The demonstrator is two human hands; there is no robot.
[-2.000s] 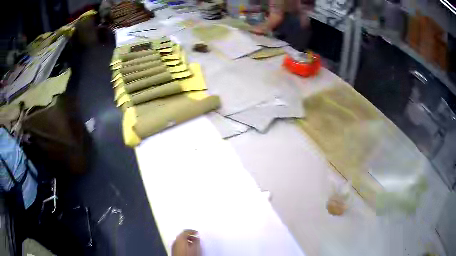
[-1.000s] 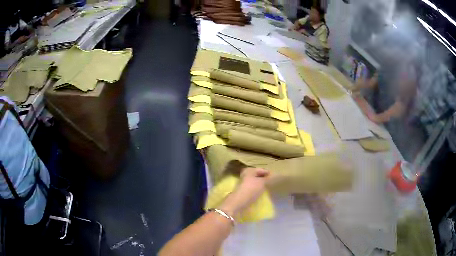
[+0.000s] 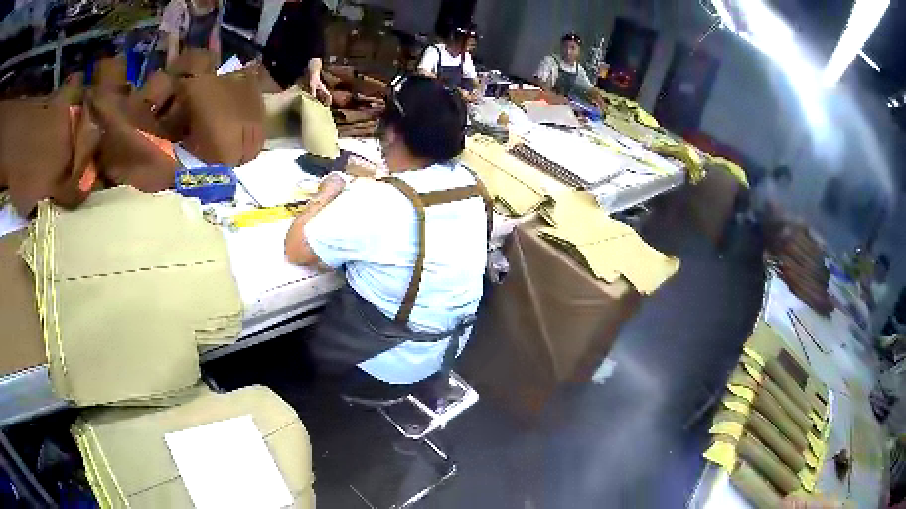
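Observation:
The folded olive panels with yellow tabs lie in an overlapping row on the long table at the lower right. One at the far end of the row has a dark rectangle. A small skin-coloured patch shows at the bottom edge beside the nearest roll. It may be part of my left hand, but it is cut off and blurred, and I cannot tell what it holds. My right hand is not in view.
A seated person in a light blue shirt works at another table. Large olive panel stacks stand at the left. A brown-covered block bears olive pieces. A metal-framed stool and dark floor lie between the tables. Other people are farther back.
The view has swung left, so the row of folded panels now sits at the lower right. The hand that held a panel a second ago is no longer clearly visible.

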